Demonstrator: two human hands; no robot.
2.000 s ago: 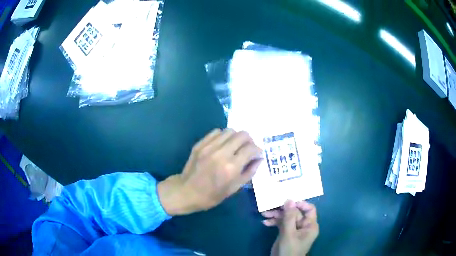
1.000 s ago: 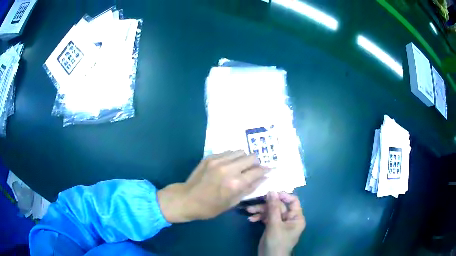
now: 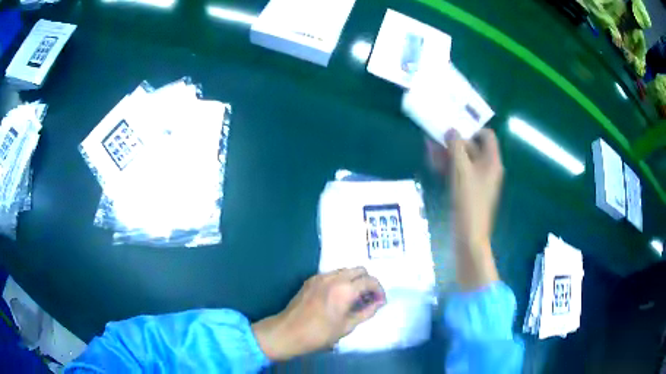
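Note:
My right hand, blurred, pinches the near edge of a white card with a small grey mark. The card overlaps the thin white pile at the far side. My left hand lies on the centre pile, its fingers curled. A leaflet with a dark-framed block of small pictures shows on top, and a shiny area lies below the fingers. Whether the fingers pinch a bag edge cannot be told.
Fanned bagged leaflets lie at left, with narrower piles at far left. A thick white block stands at the far side. Loose leaflets lie at right, with white blocks beyond. A green line borders the bench.
My right hand has left the near end of the centre pile, reached to the far side and taken hold of a card. My left hand stays at the centre pile. The view has shifted, showing more far bench.

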